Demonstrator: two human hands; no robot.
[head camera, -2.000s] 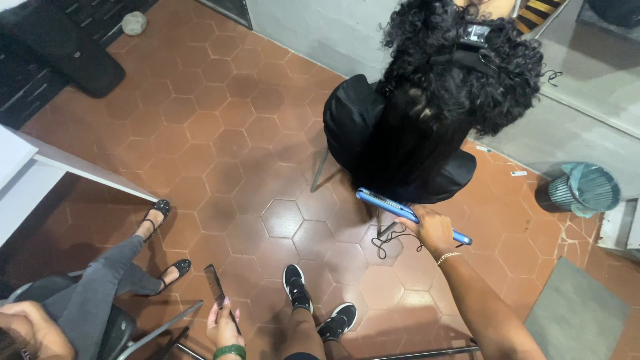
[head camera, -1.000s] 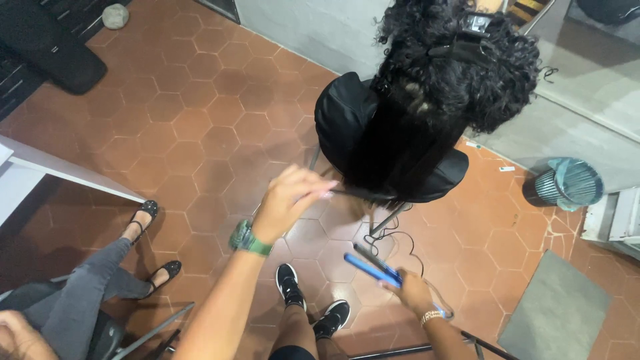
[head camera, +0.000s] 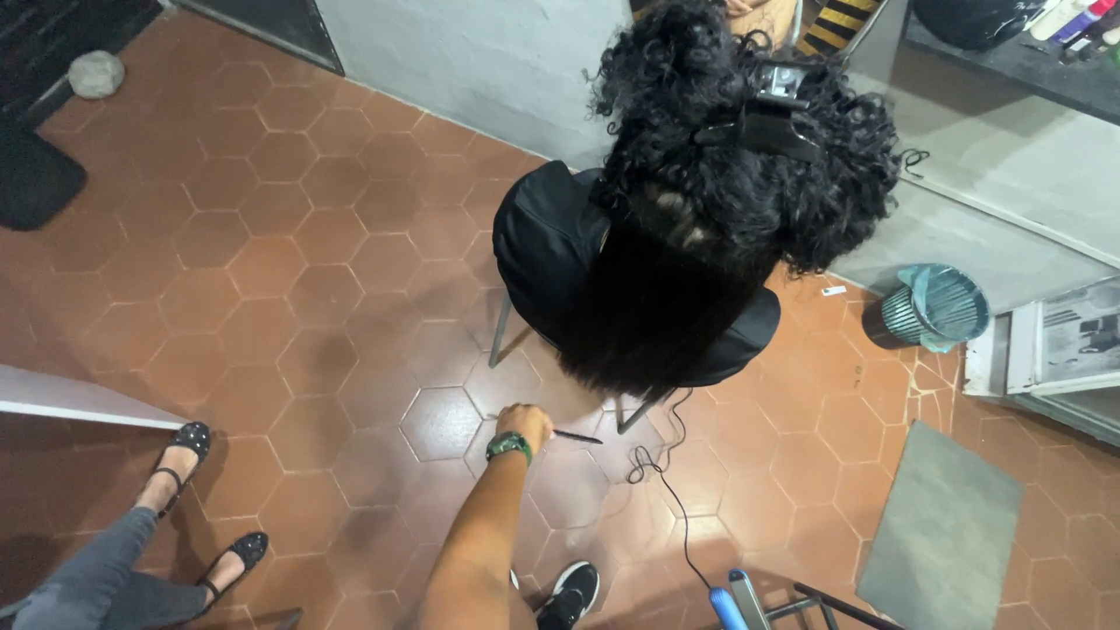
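My left hand (head camera: 525, 424), with a green watch on its wrist, is closed around a black comb (head camera: 577, 437) just below the hair ends. Straightened dark hair (head camera: 665, 306) hangs down the back of a seated person in a black cape (head camera: 542, 254). The curly upper hair is gathered up with a black hair clip (head camera: 761, 131). At the bottom edge a blue hair straightener (head camera: 735, 604) shows only its upper part, its cord running up toward the chair. My right hand is out of view.
A wastebasket (head camera: 936, 306) with a liner stands by the wall at right, near a grey floor mat (head camera: 945, 529). Metal bars (head camera: 822, 599) cross the bottom right. Another person's legs (head camera: 114, 569) are at lower left, beside a white table edge (head camera: 96, 407). The cord loops over the tiles.
My left hand with the comb has moved down from the hair ends. My right hand has left the view, and the straightener is now at the bottom edge.
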